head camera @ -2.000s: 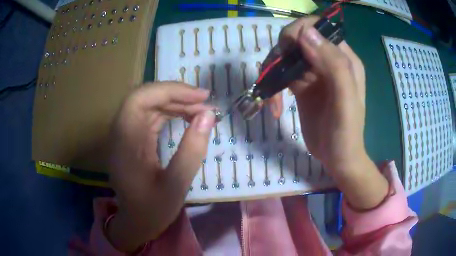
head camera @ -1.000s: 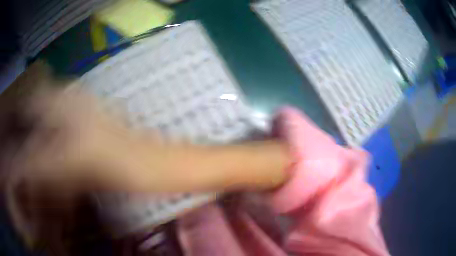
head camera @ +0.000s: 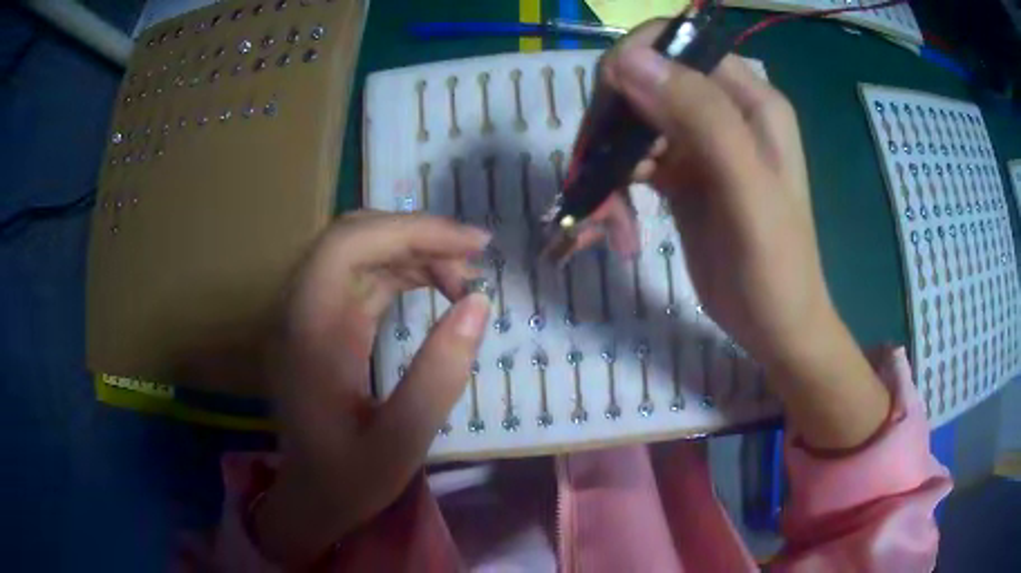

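My left hand [head camera: 381, 358] is over the left part of the white layout board [head camera: 403, 386], with a small round metal piece [head camera: 479, 288] pinched between thumb and fingertips. My right hand [head camera: 739, 190] holds a black corded tool [head camera: 616, 134] with a red wire. Its shiny metal tip points down-left, a short gap from the pinched piece. Rows of tan dumbbell-shaped slots cover the board. Silver-blue dots show at the bar ends in the lower rows; the top row shows none. Both hands hide parts of the board.
A brown board [head camera: 213, 269] with rows of small shiny dots is at the left, with a yellow strip [head camera: 134, 388] under its near edge. Another white dotted board [head camera: 963, 280] lies at the right. A blue rod [head camera: 470, 29] and a yellow note [head camera: 627, 11] lie beyond the board.
One second ago the view was turned and blurred, with an arm stretched across to the left. Now both hands are back over the white board, the tool tip near the left fingertips.
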